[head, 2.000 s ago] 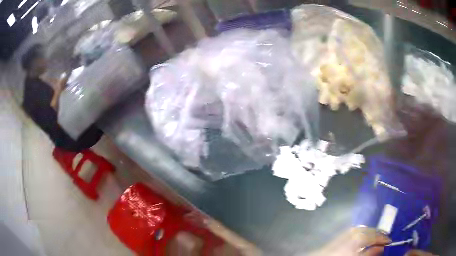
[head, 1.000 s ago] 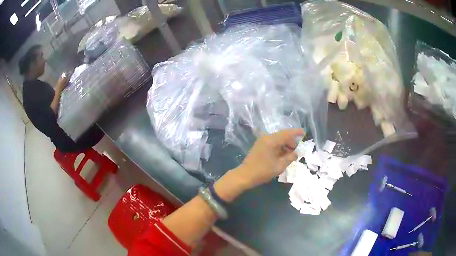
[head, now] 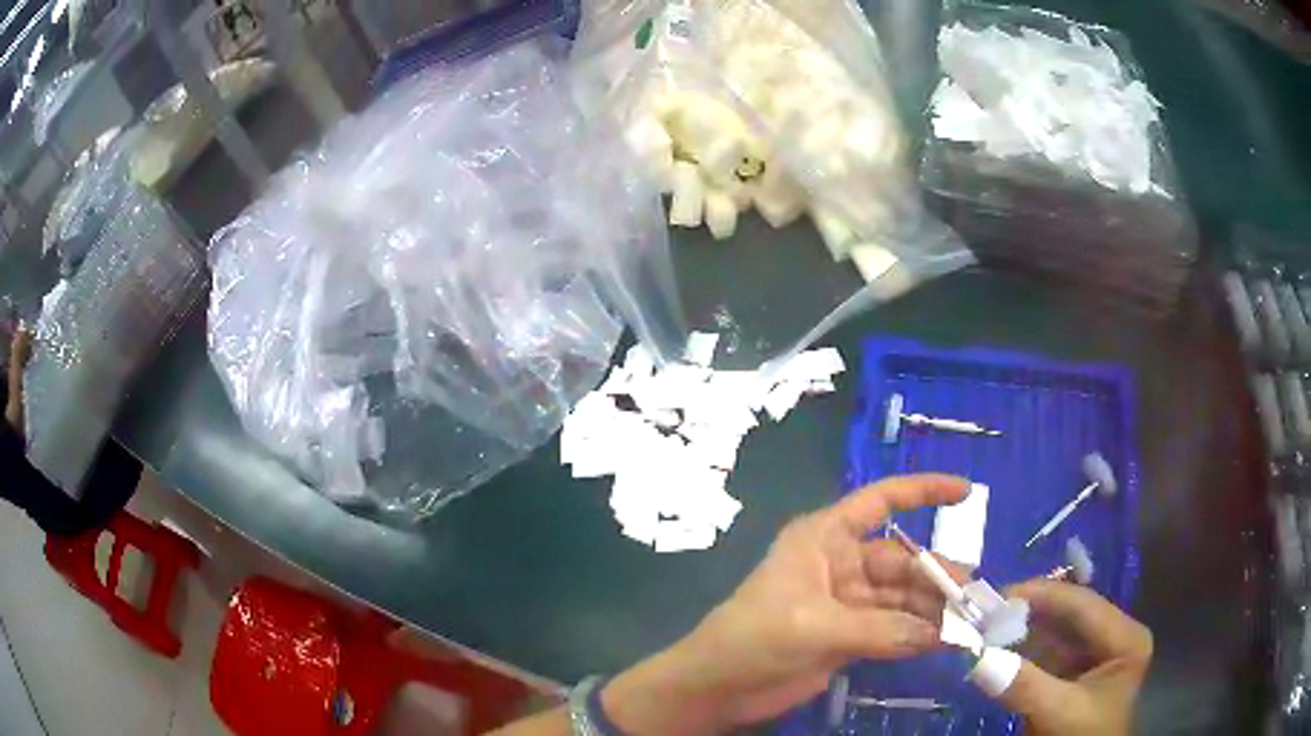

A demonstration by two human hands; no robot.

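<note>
My left hand (head: 827, 582) is palm up over the blue tray (head: 992, 371), its thumb at a small white piece (head: 960, 630). My right hand (head: 1078, 647), with a white cover on the thumb, holds a shafted insert (head: 932, 567) by its pale head. The rod slants up-left between my left fingers. The fingers partly hide the grip. A white housing (head: 960, 525) lies in the tray behind them. Other shafted inserts (head: 949, 424) lie around it in the tray. A loose pile of white pieces (head: 669, 446) lies left of the tray.
A large clear poly bag (head: 417, 259) is at the left, an open bag of cream parts (head: 805, 115) behind the pile. Stacked clear trays (head: 1064, 230) bear white flakes. Filled blister trays (head: 1272, 360) are at the right edge. Red stools (head: 295, 654) and part of a person (head: 58, 467) are left.
The view has turned right. My left hand has moved from the white pile to over the blue tray. My right hand has come into view with an insert.
</note>
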